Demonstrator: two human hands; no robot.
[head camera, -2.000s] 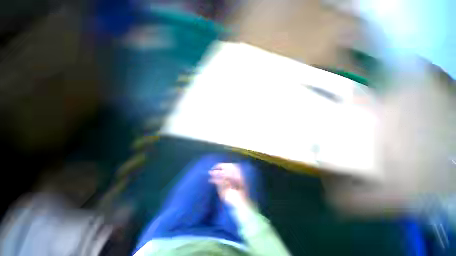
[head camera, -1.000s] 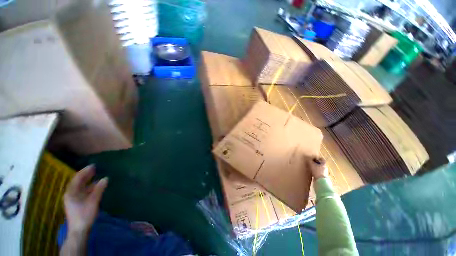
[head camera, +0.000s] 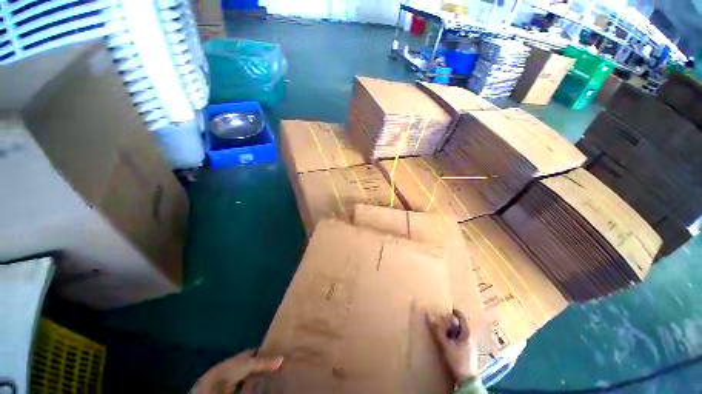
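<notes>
A flat brown carton (head camera: 362, 308) lies tilted low in front of me, over bundled cartons. My right hand (head camera: 456, 338) is on its right part, with a small dark thing at the fingers that I cannot make out. My left hand (head camera: 240, 372) is at its lower left edge, thumb on the top face; the fingers are partly hidden. Another flat carton (head camera: 431, 231) shows just behind it. Bundled cartons (head camera: 323, 181) with yellow strapping lie beyond.
Taller carton stacks (head camera: 531, 146) stand at the right. A large open carton (head camera: 115, 192) stands at the left, near the white table (head camera: 27, 288) and yellow crate (head camera: 69, 358). A blue crate (head camera: 242, 155) with a metal bowl (head camera: 237, 125) stands on the green floor.
The flat carton has come closer and lower, from the bundles towards me. My left hand has moved from free air at the left to its edge. The view has turned and shows more floor ahead.
</notes>
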